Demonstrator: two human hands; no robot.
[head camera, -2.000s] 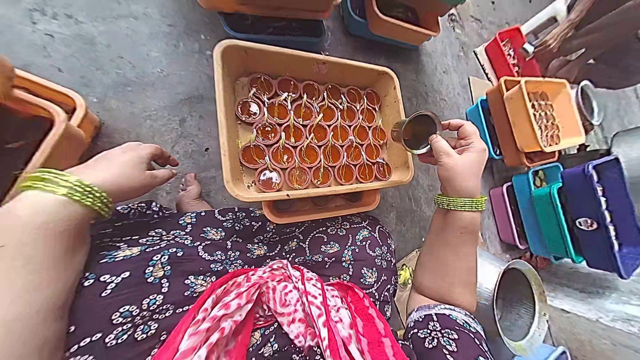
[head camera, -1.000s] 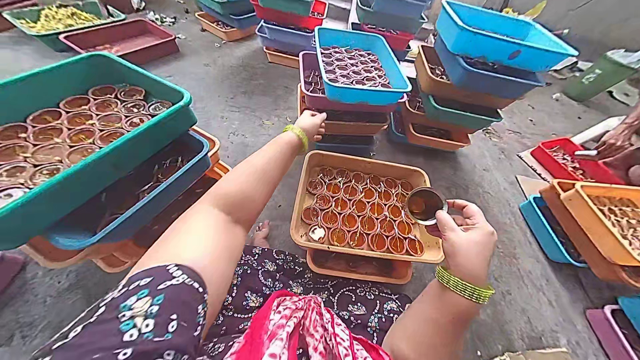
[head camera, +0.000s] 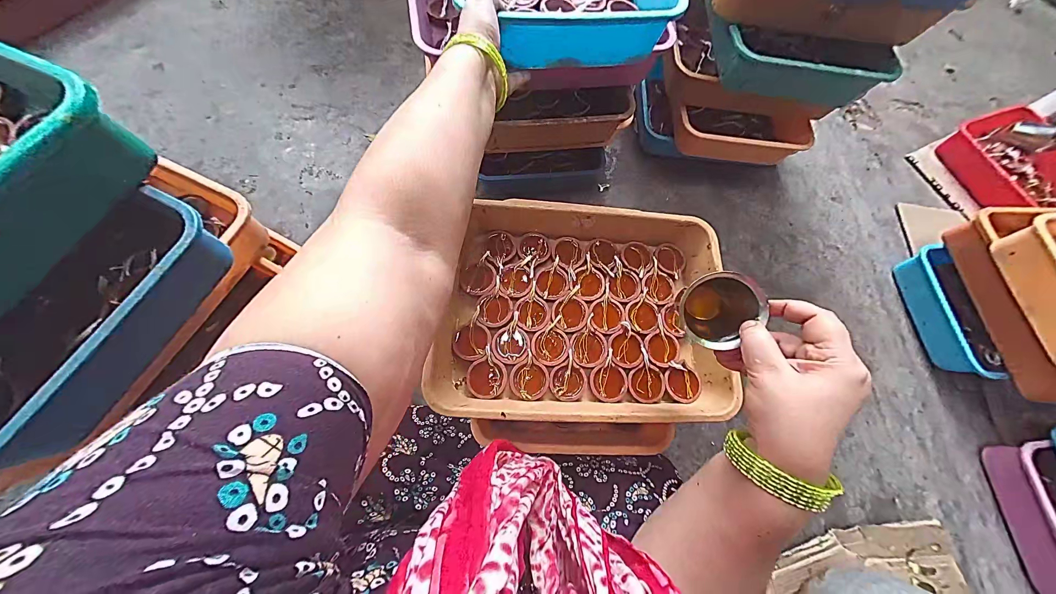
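My right hand (head camera: 796, 371) holds a small round metal cup (head camera: 723, 309) with some liquid in it, at the right rim of an orange plastic tray (head camera: 582, 410). Inside the tray stand rows of small round cups (head camera: 569, 313) filled with shiny reddish-orange liquid, with pale string-like wicks draped over and between them. My left arm reaches forward past the tray's left side. At the top edge of the view my left hand (head camera: 480, 18) is at the near left corner of a blue tray (head camera: 590, 37) of similar cups; its fingers are partly cut off and hidden.
Under the blue tray are stacked purple, orange and blue trays (head camera: 569, 132). More stacks stand at the far right, with a green tray (head camera: 817, 70), and at the left, with a dark green tray (head camera: 66, 165). A red tray (head camera: 1002, 157) and cardboard (head camera: 874, 561) lie at the right.
My left hand has moved forward from beside the orange tray to the blue tray on the stack. My right hand still holds the metal cup at the tray's right rim. The view has shifted.
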